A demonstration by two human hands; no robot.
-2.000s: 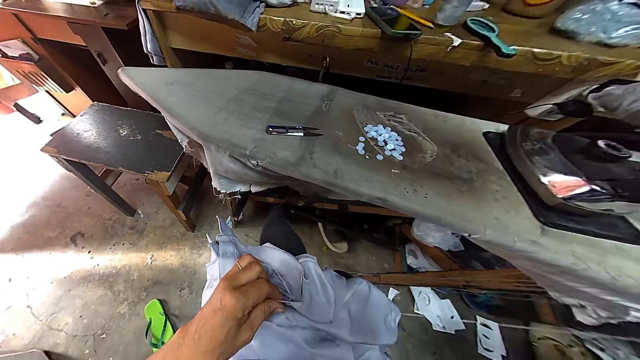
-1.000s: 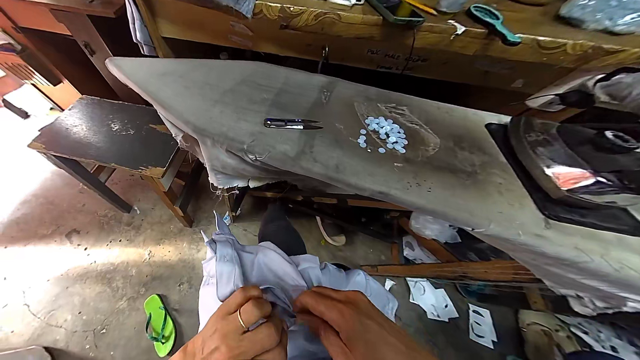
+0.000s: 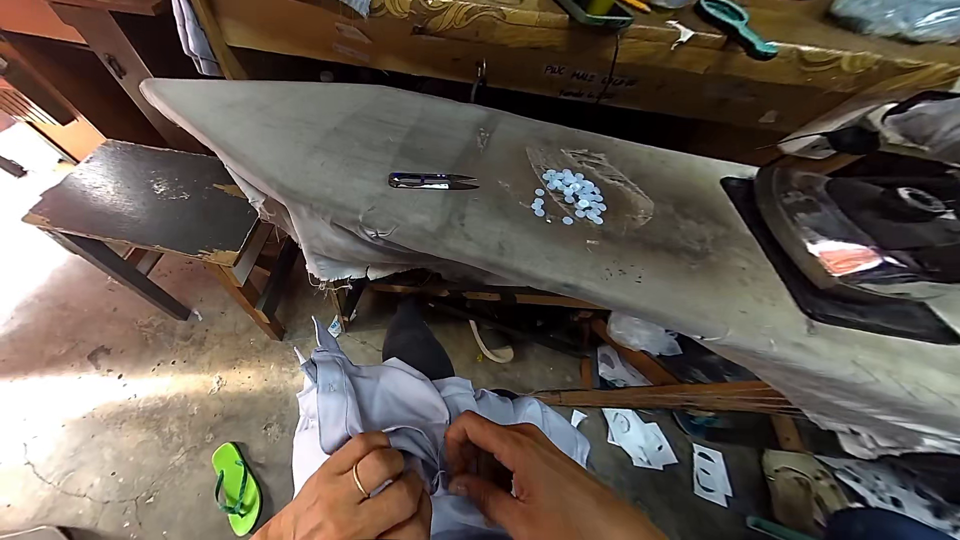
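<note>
A light grey-blue garment [image 3: 360, 397] with a collar lies gathered in my lap. My left hand [image 3: 367, 487], a ring on one finger, grips its bunched cloth. Beside it my right hand [image 3: 517, 480] has thumb and forefinger curled near the cloth; whether they pinch anything is not clear. Beyond, on the grey padded ironing board [image 3: 337, 135], lie thread snips [image 3: 433, 181] with their tips pointing right. A small pile of pale blue buttons [image 3: 574, 191] sits to the right of the snips.
An iron [image 3: 862, 225] rests on a black pad at the board's right. Behind is a wooden table [image 3: 510, 52] bearing a green-handled tool [image 3: 735, 26]. A dark stool [image 3: 150, 195] stands left. A green flip-flop [image 3: 236, 487] and paper pieces [image 3: 637, 439] lie on the floor.
My right hand, not visible two seconds ago, has come in beside my left hand at the garment. The snips and the button pile have stayed in place on the board.
</note>
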